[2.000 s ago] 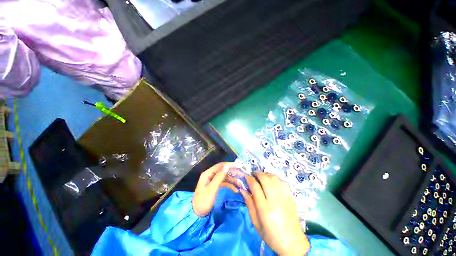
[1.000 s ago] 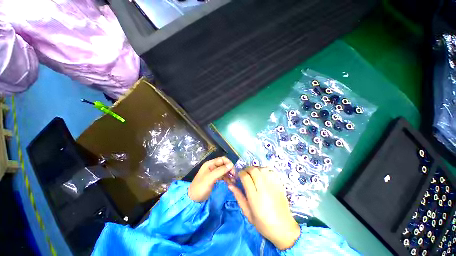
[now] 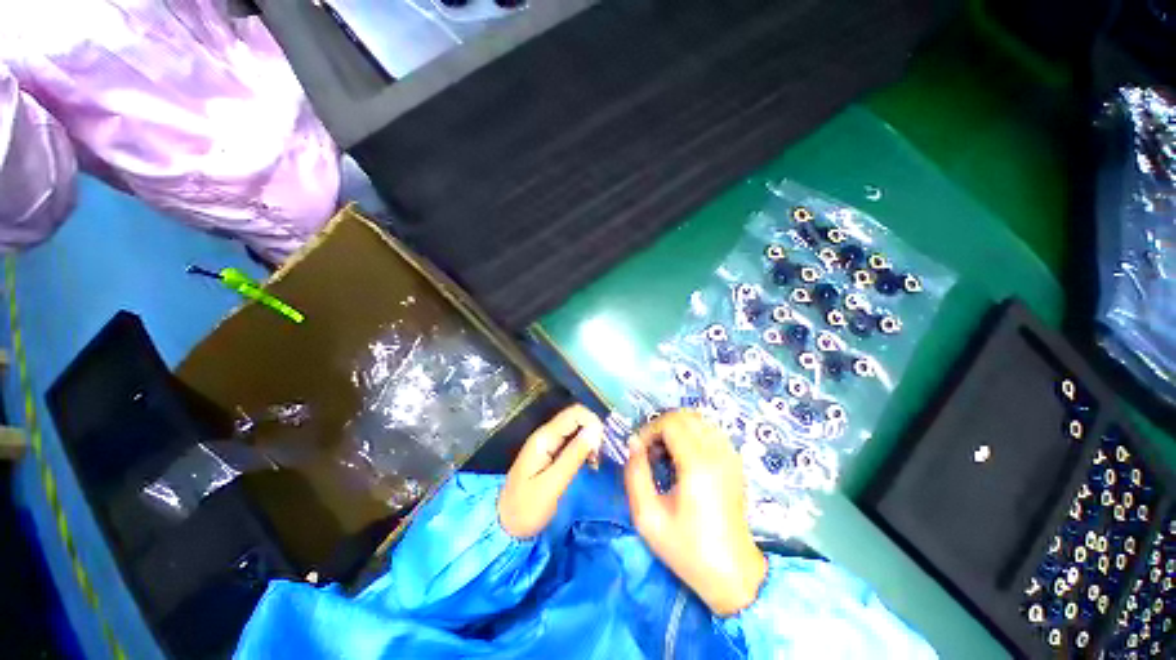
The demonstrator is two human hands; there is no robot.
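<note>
A clear plastic sheet (image 3: 825,310) dotted with rows of small dark lens pieces with pale gold rings lies flat on the green bench top. My left hand (image 3: 551,472) is at its near left corner, fingers bent with a tiny dark thing at the fingertips, too small to name. My right hand (image 3: 693,503) is just right of it, fingers curled over the sheet's near edge, with something dark between thumb and fingers. The hands are slightly apart. A black foam tray (image 3: 948,445) at the right holds many loose lens pieces in its pockets.
An open brown carton (image 3: 290,348) with crumpled clear plastic stands left of my hands, a black bin (image 3: 116,387) beside it. A tall black foam stack (image 3: 555,155) is behind. A person's pink sleeve (image 3: 181,116) is upper left, near a green strip (image 3: 263,295). Shiny bags (image 3: 1141,258) lie far right.
My hands have moved apart a little, and the right fingers have curled in more. The whole view has shifted slightly. The sheet and tray have not moved on the bench.
</note>
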